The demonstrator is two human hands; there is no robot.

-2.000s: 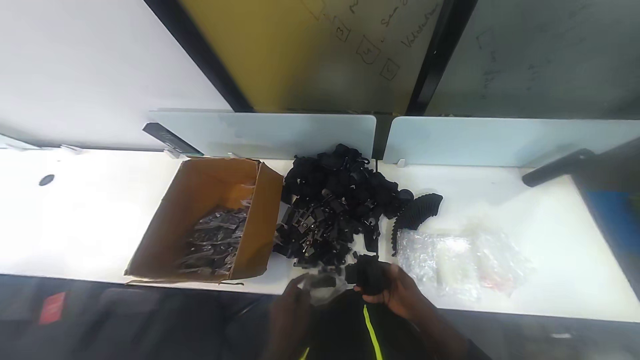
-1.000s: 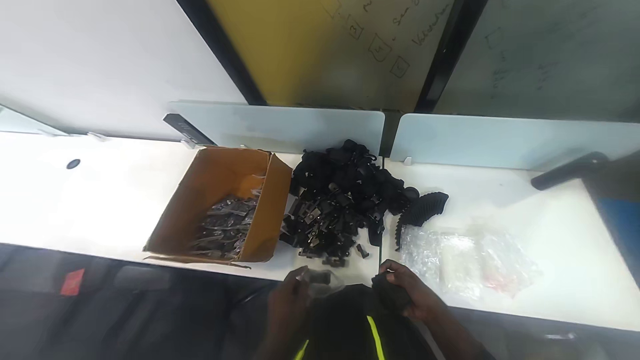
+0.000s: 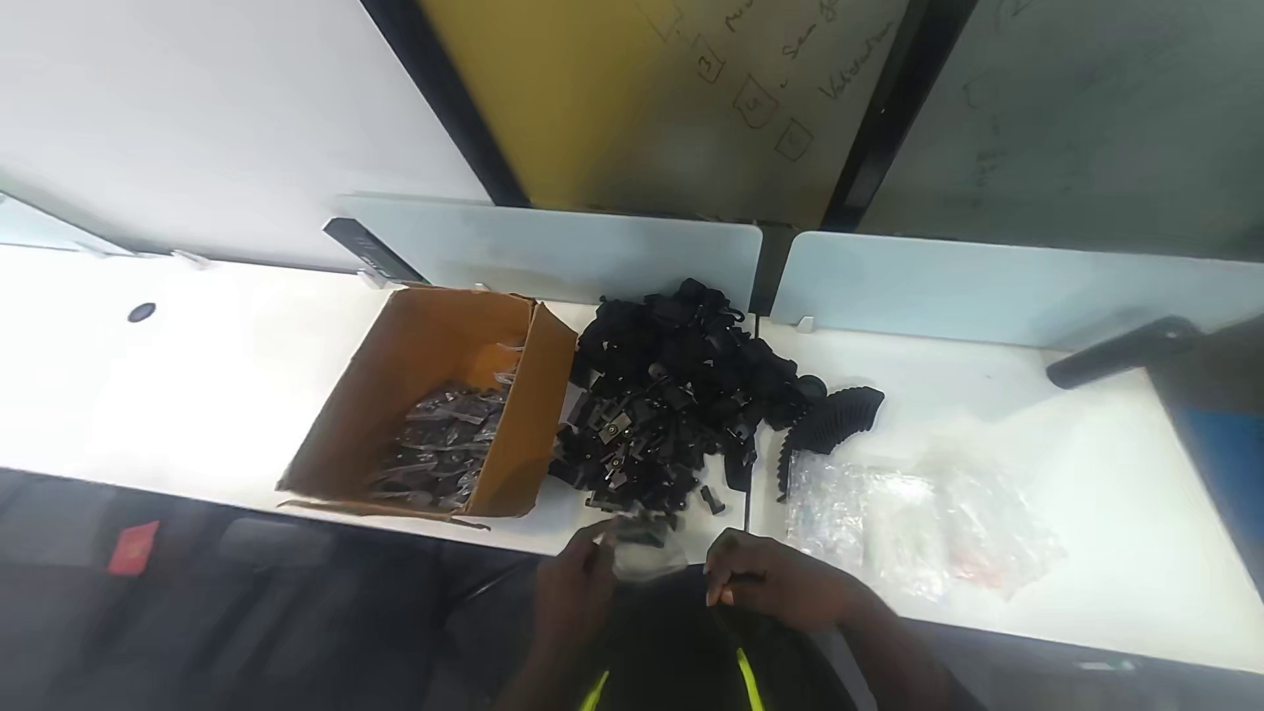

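My left hand (image 3: 578, 583) is at the table's front edge, closed on a clear plastic bag (image 3: 647, 558) with a dark part in it. To its right, my right hand (image 3: 765, 583) has its fingers bent together; whether something small is between them cannot be made out. Beyond both hands lies a large pile of black plastic parts (image 3: 671, 385), with one small black part (image 3: 711, 500) lying at its near edge. A curved row of ribbed black pieces (image 3: 839, 420) adjoins the pile on the right.
An open cardboard box (image 3: 538, 415) on the left holds bagged dark parts (image 3: 444, 444). Clear plastic bags (image 3: 908, 528) lie on the white table (image 3: 1116, 513) at the right. Glass dividers (image 3: 987, 291) stand along the back. A black cylindrical object (image 3: 1121, 354) is at the far right.
The black item seen in my right hand in the earlier frames no longer shows there. My left hand keeps hold of the clear bag. The view has shifted slightly.
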